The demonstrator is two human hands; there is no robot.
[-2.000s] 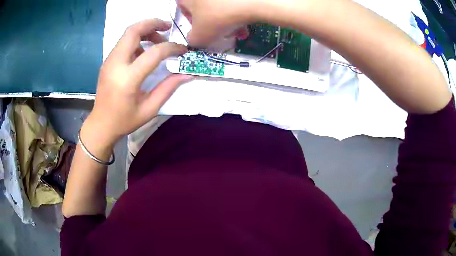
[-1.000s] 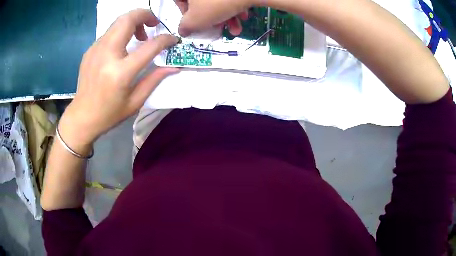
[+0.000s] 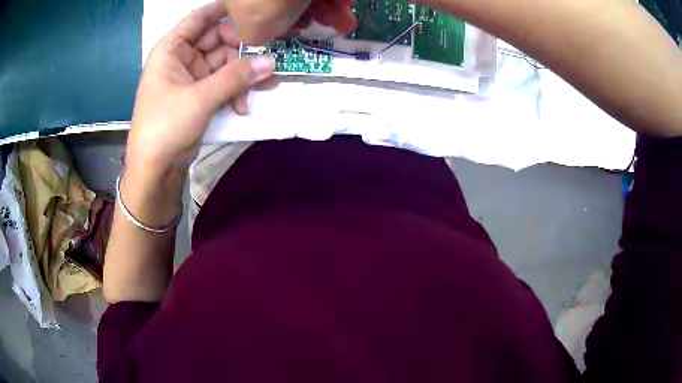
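The white housing [image 3: 404, 75] lies near the top edge of the view. A small speckled green circuit board [image 3: 310, 62] sits at its near left corner. A dark wire with a small black connector [image 3: 363, 56] runs from it toward the main circuit board [image 3: 383, 21] and a plain green board [image 3: 441, 39]. My left hand [image 3: 198, 82] is at the housing's left end, its thumb on the small board's left end and fingers curled beside it. My right hand [image 3: 280, 16] is above that corner, cut off by the top edge; its fingertips and anything in them are hidden.
White cloth [image 3: 478, 131] lies under the housing over the dark green bench top [image 3: 67, 67]. Thin wires [image 3: 516, 54] lie right of the housing. Crumpled brown and white bags [image 3: 48, 217] are on the grey floor [image 3: 523, 224] at lower left.
My left hand has closed in, its thumb moving from the housing's near edge onto the small board's left end. My right hand is still over that corner. The housing appears higher in view.
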